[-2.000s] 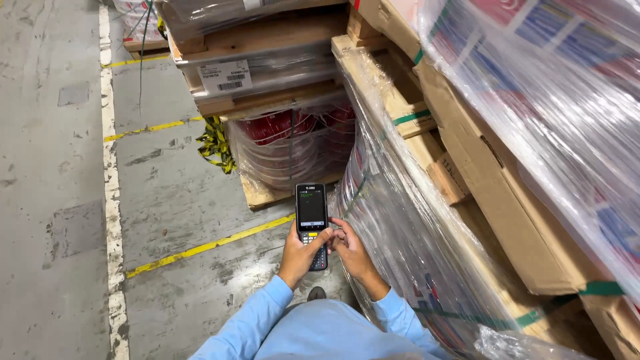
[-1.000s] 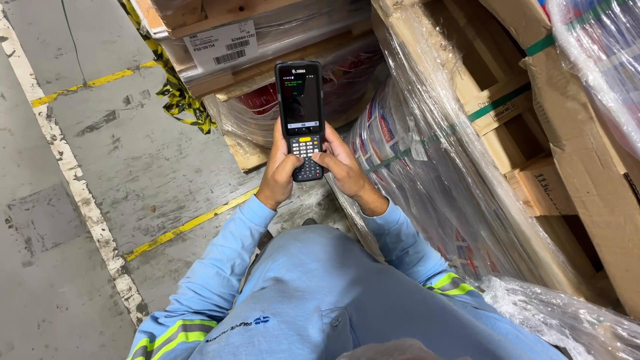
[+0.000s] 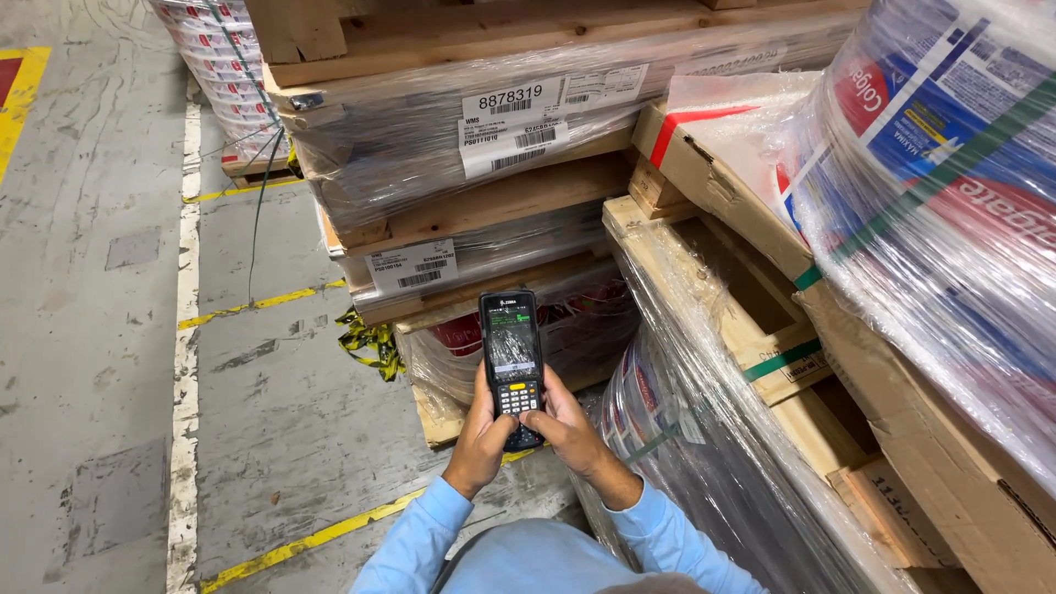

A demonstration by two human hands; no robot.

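A black Zebra handheld mobile computer (image 3: 513,363) stands upright in front of me, its lit screen above a keypad. My left hand (image 3: 483,437) grips its lower left side, the thumb over the lower keys. On the other side my right hand (image 3: 577,433) holds the lower right edge, its thumb also bent over the keypad. Behind the device are stacked pallet loads in clear stretch wrap, with white barcode labels (image 3: 513,124) on the upper load and another label (image 3: 412,268) lower down. The fingers behind the device are mostly hidden.
Wrapped rolls of Colgate-printed film (image 3: 932,124) rest on a wooden pallet with cardboard (image 3: 891,355) at right. A lower wrapped load (image 3: 685,437) stands close by my right arm. Black-and-yellow tape (image 3: 370,345) lies bunched by the stack. Yellow lines (image 3: 313,544) mark the grey floor.
The view has shifted so that more of the stacked pallets and their labels shows than one second ago. Both hands stay on the device throughout.
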